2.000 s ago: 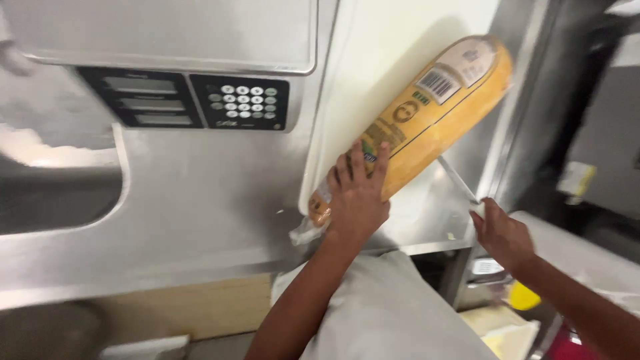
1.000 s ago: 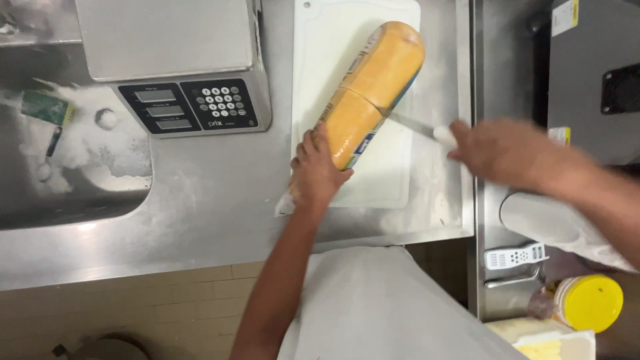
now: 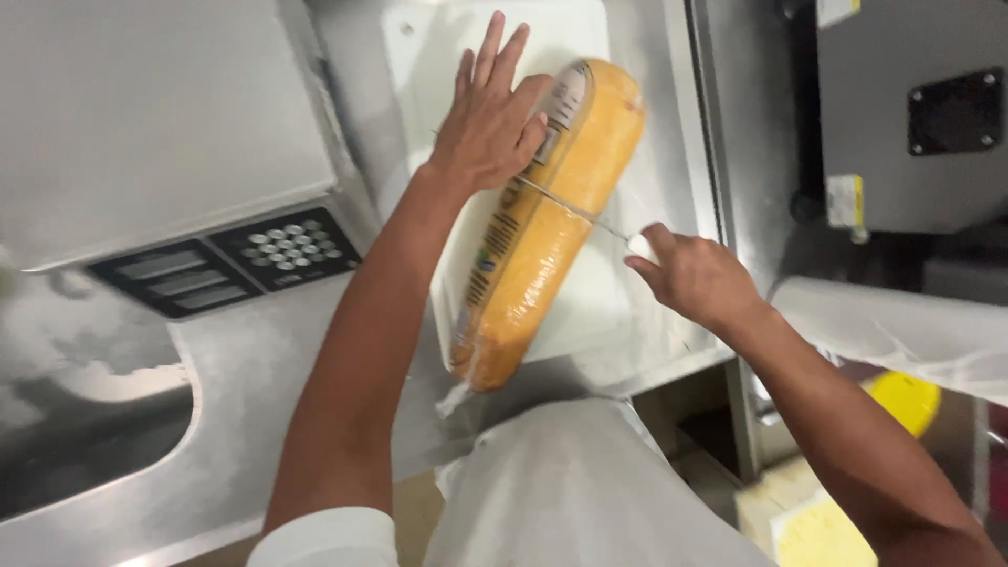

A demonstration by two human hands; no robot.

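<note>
A long orange cheese loaf in clear printed plastic wrap [image 3: 551,244] lies slanted on a white cutting board [image 3: 425,102]. The fingers of my right hand [image 3: 693,272] are closed on the white handle of a knife [image 3: 642,248], to the right of the loaf. Its thin blade runs across the loaf near the middle, at a cut line in the wrap; how deep it sits I cannot tell. My left hand [image 3: 496,118] has its fingers spread at the upper left side of the loaf, thumb and a bent finger touching the wrap beside the label.
A digital scale [image 3: 228,256] with a steel platform stands at the left on the steel counter, above a sink basin [image 3: 102,417] with suds. Dark equipment [image 3: 906,118] is at the upper right. Below it are a clear plastic roll or wrap [image 3: 890,323] and a yellow lid [image 3: 906,402].
My left hand has moved from the lower end of the loaf to its upper left side. The knife in my right hand has stayed at the loaf. The view has shifted and turned.
</note>
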